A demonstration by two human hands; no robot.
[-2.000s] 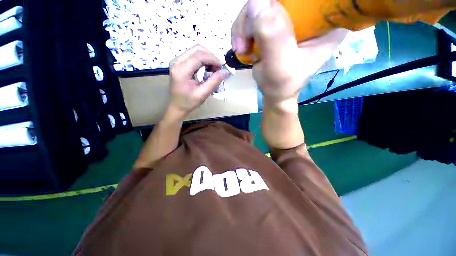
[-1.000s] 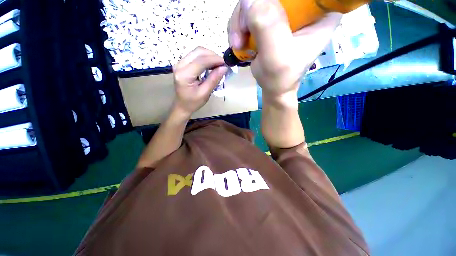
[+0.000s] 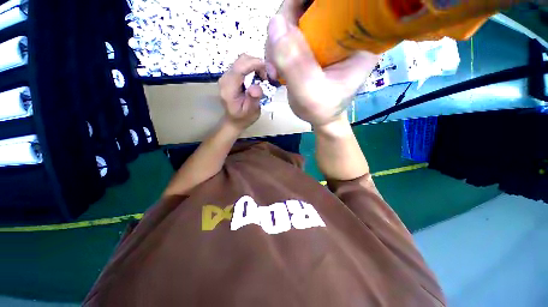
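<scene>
My left hand (image 3: 239, 93) holds a small white part (image 3: 266, 91) between thumb and fingers above the cardboard sheet (image 3: 186, 114). My right hand (image 3: 315, 81) grips the orange electric screwdriver (image 3: 360, 30), which slants down to the left. Its nose is at the white part, mostly hidden behind my right fingers, so I cannot tell whether the tip touches it. The screwdriver's upper end is cut off by the top edge. No screw can be made out.
A black-edged parts tray heaped with small white parts (image 3: 192, 39) lies straight ahead. Black trays (image 3: 66, 120) with white tubes (image 3: 15, 103) are stacked at left. A crumpled clear plastic bag (image 3: 435, 60) lies at right. A black cord (image 3: 444, 95) crosses the right side.
The screwdriver and my right hand have shifted slightly left and toward me. My left hand has moved slightly right, its fingers curled differently, still holding the white part.
</scene>
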